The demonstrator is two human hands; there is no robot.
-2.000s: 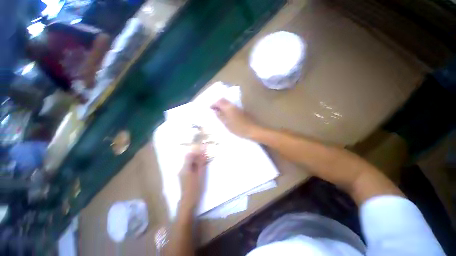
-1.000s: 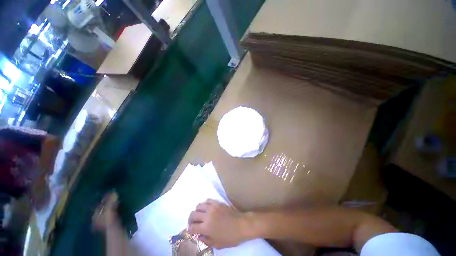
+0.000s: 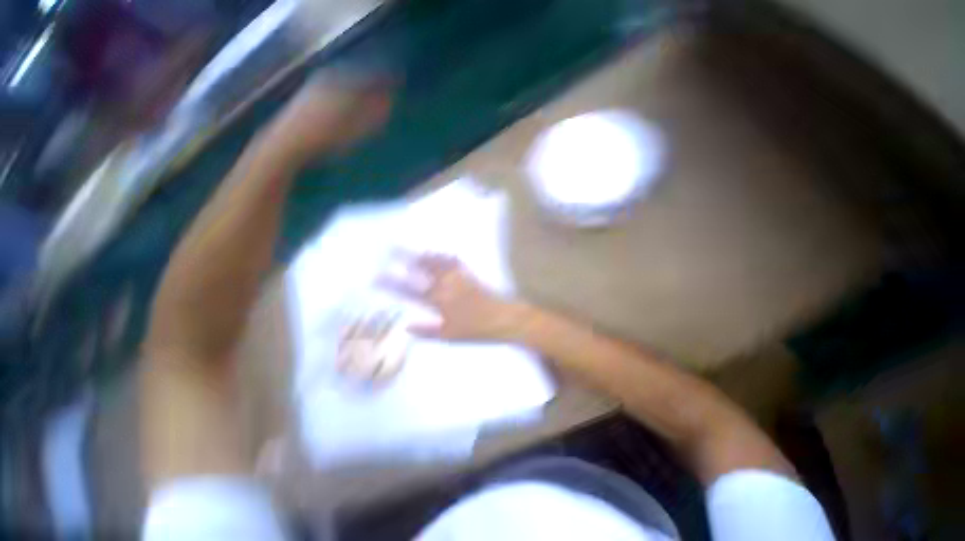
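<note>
A stack of white wrapping paper point(image 3: 423, 402) lies in front of me. A blurred gold metal piece point(image 3: 370, 349) rests on it, left of centre. My right hand point(image 3: 455, 300) is over the paper just right of the piece, fingers apart, with nothing visible in it. My left hand point(image 3: 354, 106) is stretched forward over the green belt. It is too blurred to tell whether it holds anything. A round white wrapped piece point(image 3: 596, 164) sits on the brown bench beyond the paper, to the right.
The green conveyor belt point(image 3: 455, 79) runs diagonally past the bench point(image 3: 720, 243). Across it, at the upper left, is a blurred person in dark red point(image 3: 122, 48), with white items along the far edge. Dark, unclear shapes lie past the bench's right end.
My left hand is still out over the belt, its arm now reaching further into view. My right hand has come off the metal piece, which now lies uncovered on the paper. The view has shifted.
</note>
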